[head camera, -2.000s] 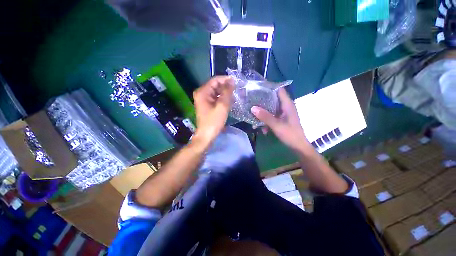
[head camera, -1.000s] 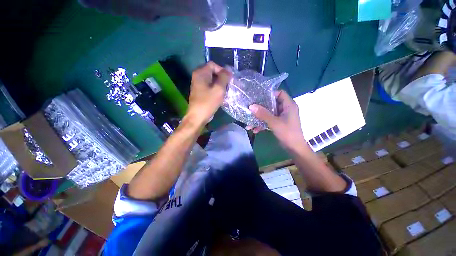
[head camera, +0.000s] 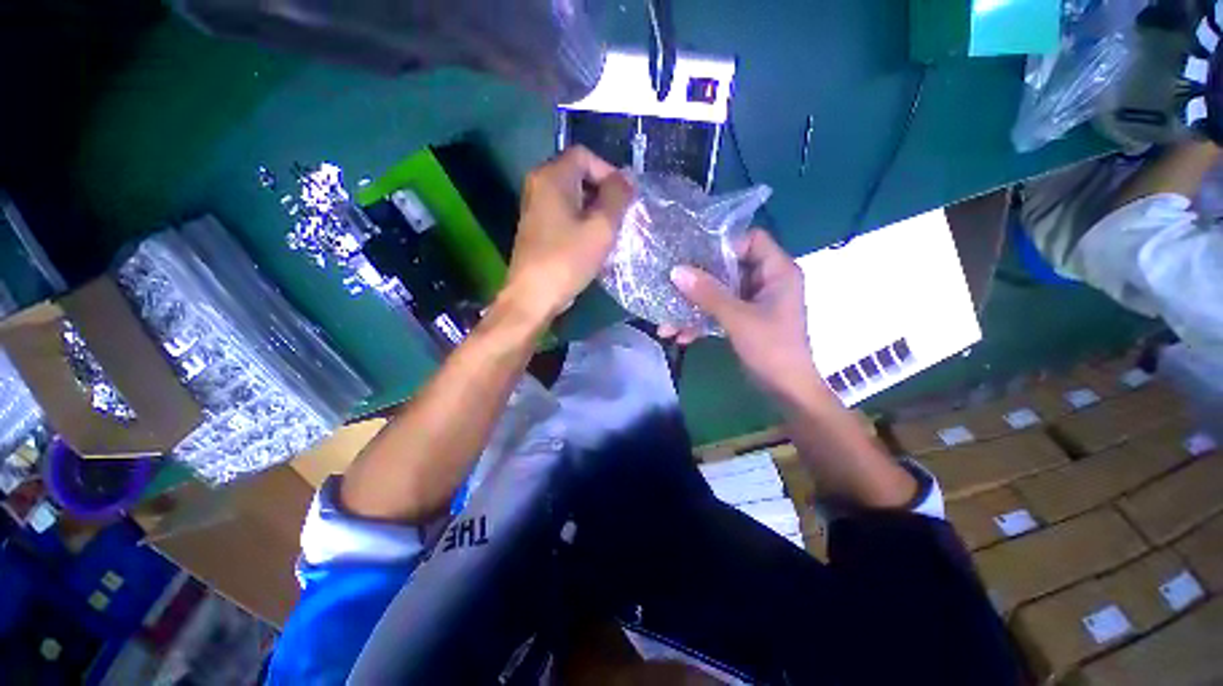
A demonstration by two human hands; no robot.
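Observation:
A clear plastic screw bag (head camera: pixel 671 255), full of tiny grey pieces, is held over the bench's front edge. My left hand (head camera: pixel 566 228) grips its upper left side with the fingers bent. My right hand (head camera: pixel 751 306) holds its right side, thumb on the front and fingers partly hidden behind. The white-and-black feeder box (head camera: pixel 617 91) stands just behind the bag. A green and black fixture (head camera: pixel 449 221) lies to the left, with a loose pile of silver clips (head camera: pixel 322 221) beside it.
Blister trays (head camera: pixel 248 349) and a small open carton (head camera: pixel 101 369) of silver pieces are at left, near a purple ring-shaped item (head camera: pixel 97 480). A white vented panel (head camera: pixel 892 302) is at right. Brown cartons (head camera: pixel 1073 523) and a person's sleeve (head camera: pixel 1160 255) are farther right. A dark blurred object (head camera: pixel 402 40) hangs above.
My left hand has moved slightly up and its grip on the bag has closed in. The bag sits a little farther left. The dark object at the top has shifted left.

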